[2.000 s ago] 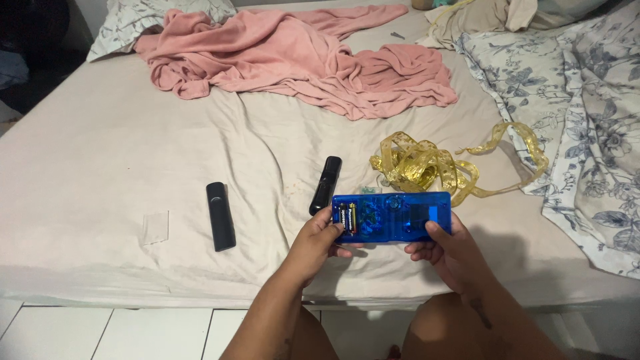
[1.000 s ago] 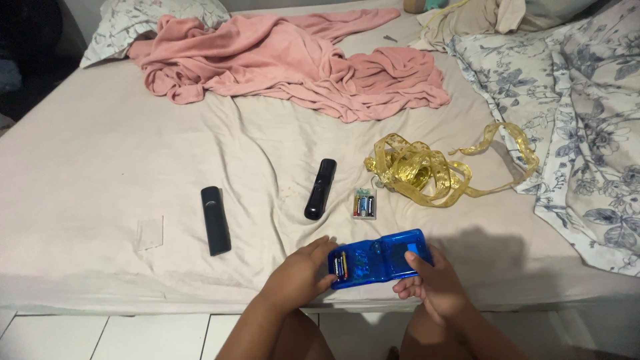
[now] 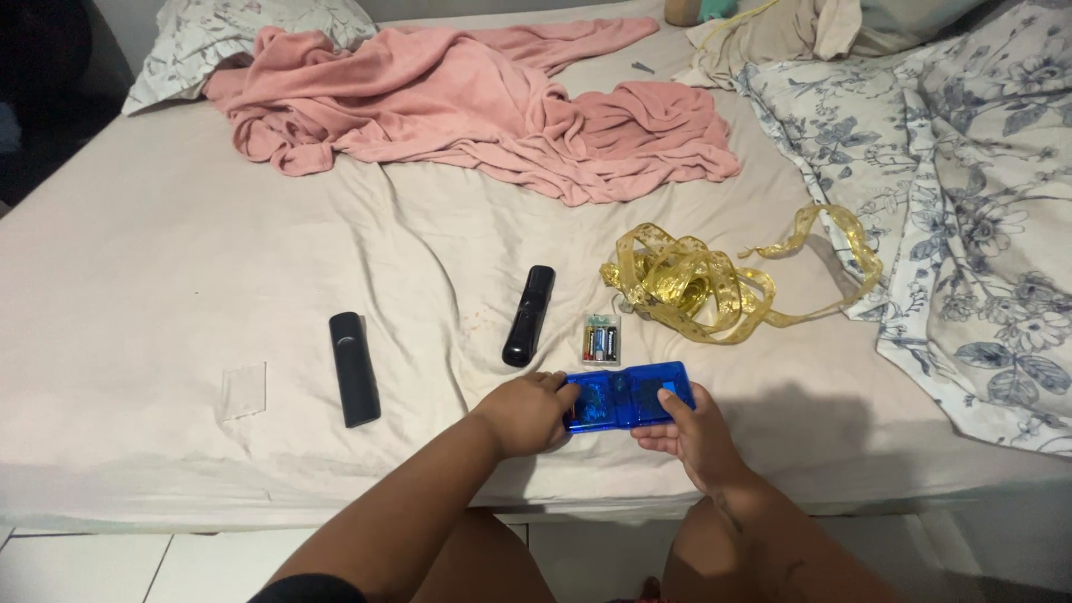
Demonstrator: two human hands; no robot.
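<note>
A translucent blue plastic handheld device (image 3: 624, 397), with circuitry showing through it, lies between my hands over the bed's near edge. My right hand (image 3: 691, 431) grips its right end, thumb on top and fingers beneath. My left hand (image 3: 529, 412) rests on its left end, the fingers bent over the part where a battery edge peeks out; what they hold there is hidden. Just beyond the device, a small clear case of batteries (image 3: 601, 342) lies on the sheet. A glossy black remote control (image 3: 528, 316) is to the case's left.
Gold ribbon (image 3: 695, 285) lies loosely coiled behind the case. Farther left are a matte black remote control (image 3: 355, 368) and a clear plastic piece (image 3: 244, 391). A pink blanket (image 3: 469, 109) is bunched at the back, and floral bedding (image 3: 988, 218) covers the right side.
Two seconds ago both hands held the blue device with batteries visible in its left end; now my left hand covers that end. The small battery case shows on the sheet since the second frame.
</note>
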